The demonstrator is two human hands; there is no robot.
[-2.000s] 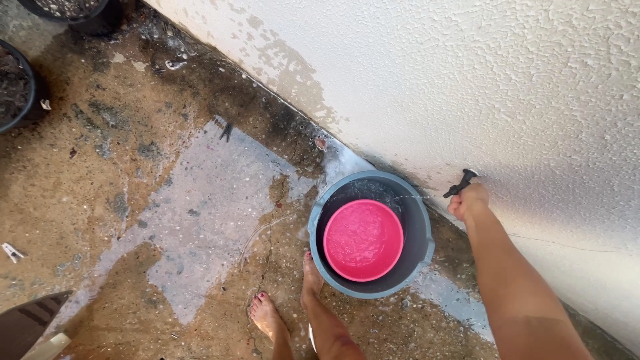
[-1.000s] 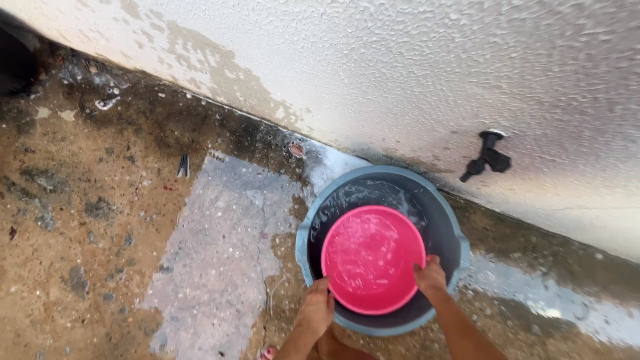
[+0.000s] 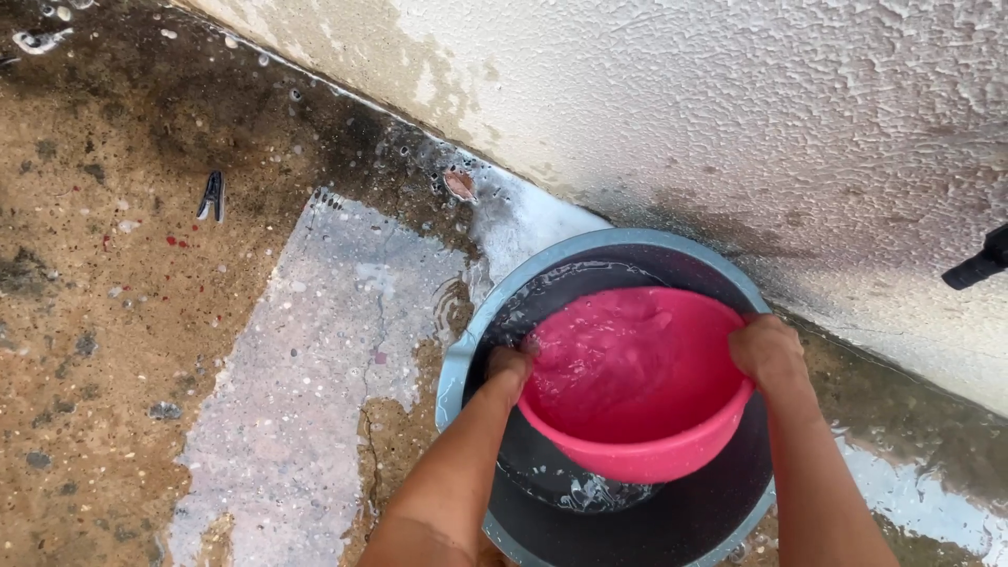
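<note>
A pink plastic basin (image 3: 630, 449) holding water is tilted inside a larger round tub (image 3: 465, 370) with a blue-grey rim and dark inside. My left hand (image 3: 510, 368) grips the basin's left rim, its fingertips partly hidden. On the right rim is my right hand (image 3: 768, 346), closed around the edge. The basin's near side is raised, and water gathers toward its far left side. Some water also shows in the tub beneath it.
A rough white wall (image 3: 669, 102) rises behind the tub. At the right edge a black tap (image 3: 980, 264) juts from it. A clothespin (image 3: 212, 196) and a brown leaf (image 3: 459, 184) lie on the wet concrete floor (image 3: 118, 315).
My right hand was at the tap two seconds ago; both hands then came to the basin's rim. The basin, level before, is now tilted and its water has shifted. The view has moved closer.
</note>
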